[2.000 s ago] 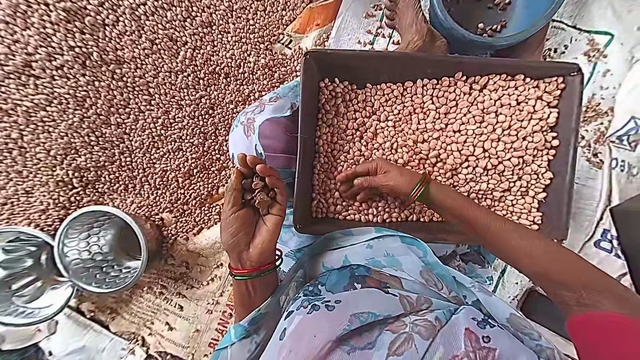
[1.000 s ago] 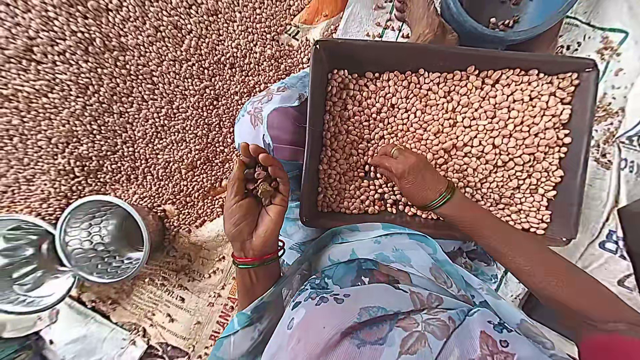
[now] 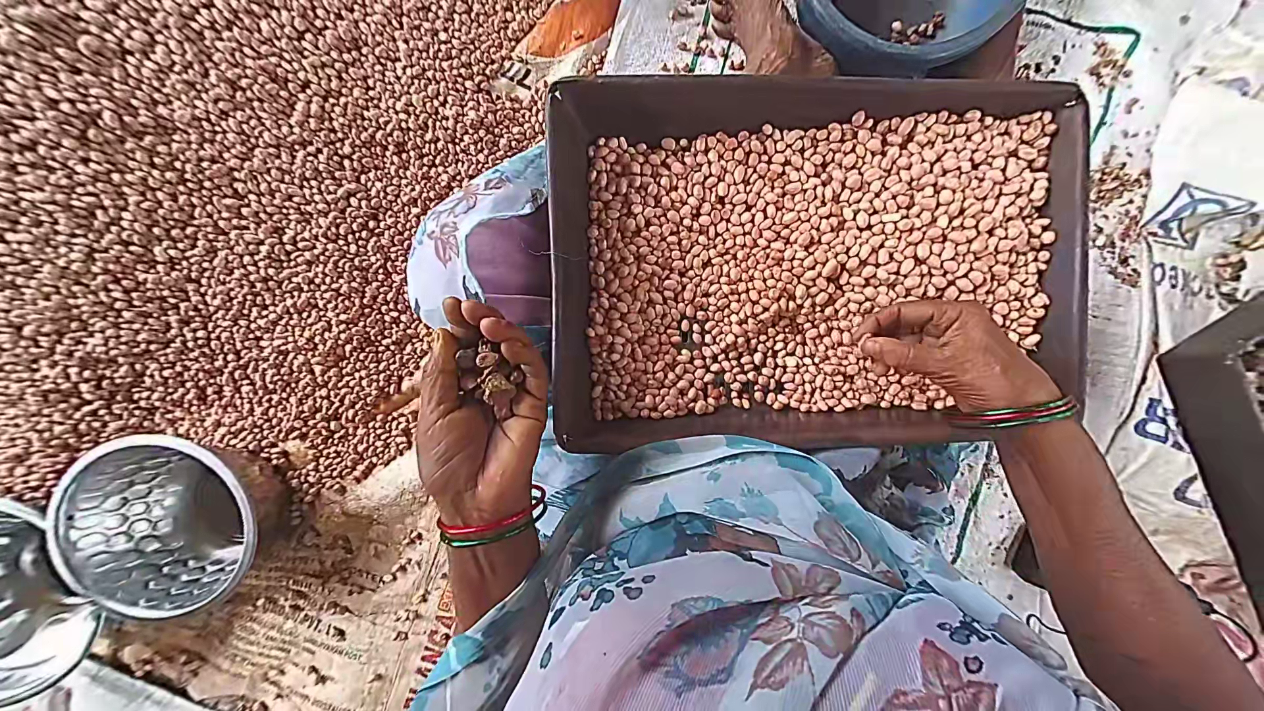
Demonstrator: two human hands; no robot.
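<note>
A dark rectangular tray rests over my lap, spread with pale pinkish-brown nuts or beans. My left hand is palm up beside the tray's left wall, its fingers curled around several dark, rough bits. Over the lower right part of the tray is my right hand, thumb and fingertips drawn together just above the nuts or beans. Whether anything small is pinched there cannot be told. Dark tray floor shows through small gaps at the lower left.
A large heap of the same kind of nuts or beans covers the left. Two shiny metal containers stand at lower left. A blue tub is beyond the tray, near a bare foot. Printed sacks and another dark tray edge lie right.
My right hand has moved rightward across the tray from its lower left part. Small gaps now show among the nuts or beans there. My left hand still holds the dark bits.
</note>
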